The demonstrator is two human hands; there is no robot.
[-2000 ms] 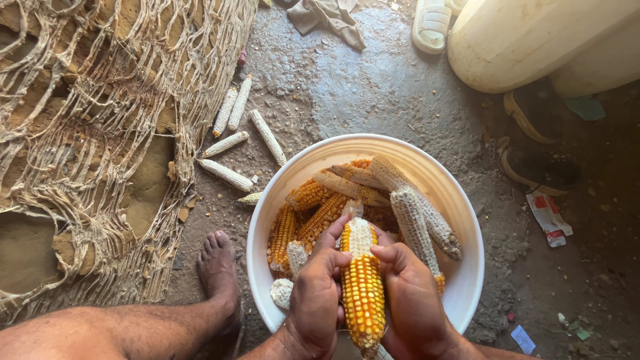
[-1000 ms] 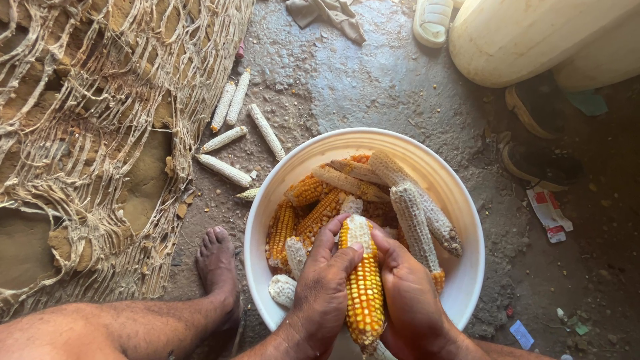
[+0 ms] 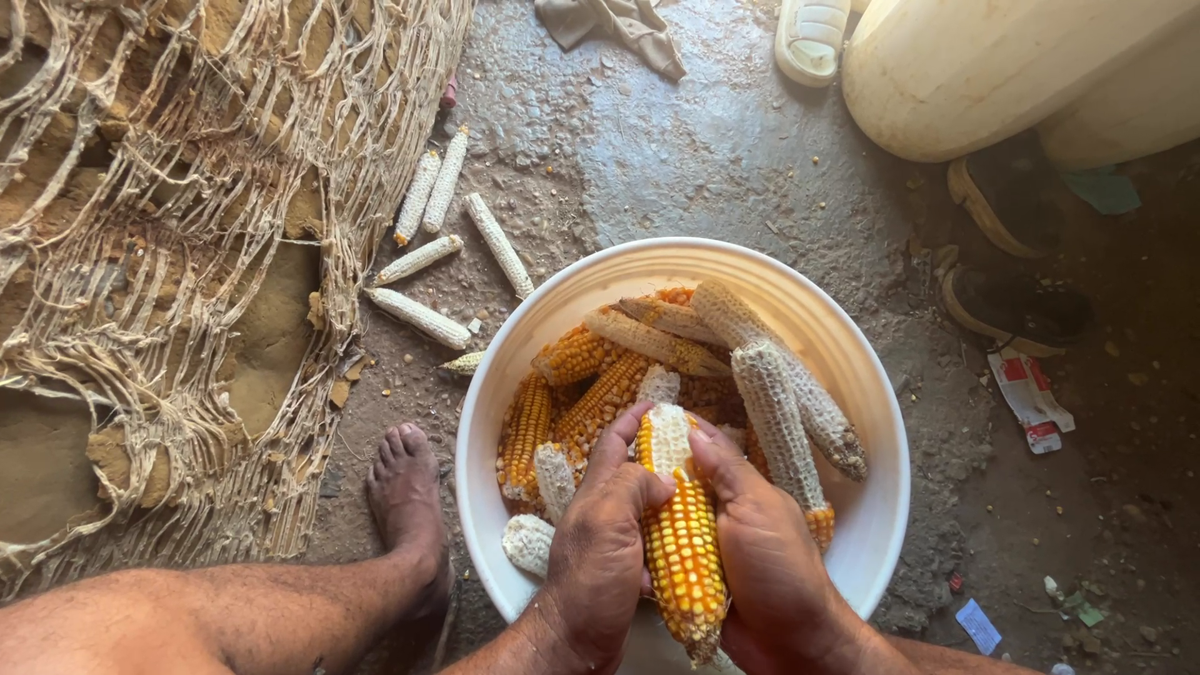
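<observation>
Both of my hands hold one ear of yellow corn [image 3: 686,553] over a white plastic tub [image 3: 886,412]. My left hand [image 3: 600,534] grips its left side and my right hand [image 3: 764,534] its right, thumbs near the upper end. There a patch of bare pale cob shows; kernels cover the lower part. In the tub lie loose kernels, several ears with kernels such as a yellow ear [image 3: 525,427], and stripped cobs, among them a long pale cob [image 3: 778,422] with some kernels at its lower end. My fingers hide part of the contents.
Several stripped cobs [image 3: 420,317] lie on the floor left of the tub, near my bare foot [image 3: 408,487]. A fibrous netting [image 3: 281,169] spans the left side. Large cream containers [image 3: 956,75], a light shoe [image 3: 811,42], dark footwear [image 3: 1012,305], a cloth [image 3: 614,28] and litter surround the tub.
The bare patch at the ear's upper end looks longer than in the earliest frame. Both hands stay on the ear over the tub, with small shifts of the thumbs.
</observation>
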